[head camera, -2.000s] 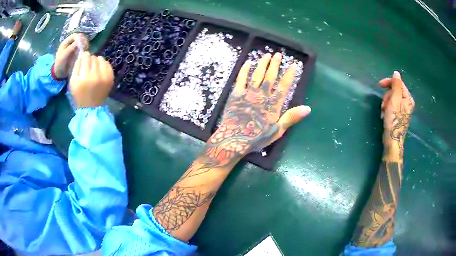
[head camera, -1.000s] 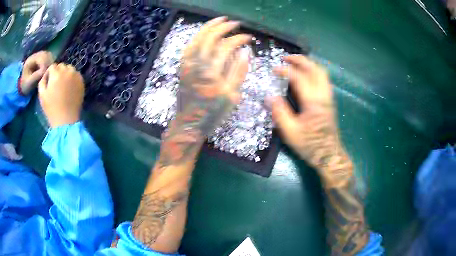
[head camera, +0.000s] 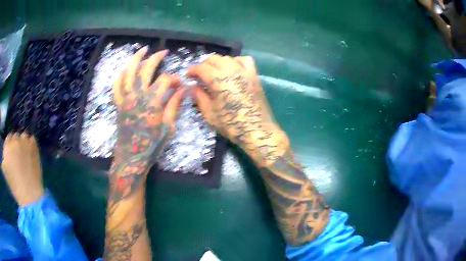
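The black parts tray (head camera: 219, 168) lies on the green bench, with three long compartments. Its left compartment holds dark rings (head camera: 48, 86). The middle and right compartments hold whitish clear plastic small parts (head camera: 99, 117). My left hand (head camera: 145, 102) is over the divider between the middle and right compartments, fingers bent and spread. My right hand (head camera: 230, 92) is over the right compartment, thumb and fingertips close together. The fingertips of both hands nearly meet; a small pale piece seems to be between them, but blur hides which hand holds it.
Another person's hand (head camera: 23, 163) is at the tray's near left corner. A crinkled clear bag (head camera: 10, 53) lies at the left edge. A person in a blue smock (head camera: 434, 163) is at the right. A white card corner (head camera: 209, 256) shows at the bottom.
The view has shifted right, so the tray appears further left. My right hand has come from the bare bench to the right compartment, and both hands' fingertips have drawn together.
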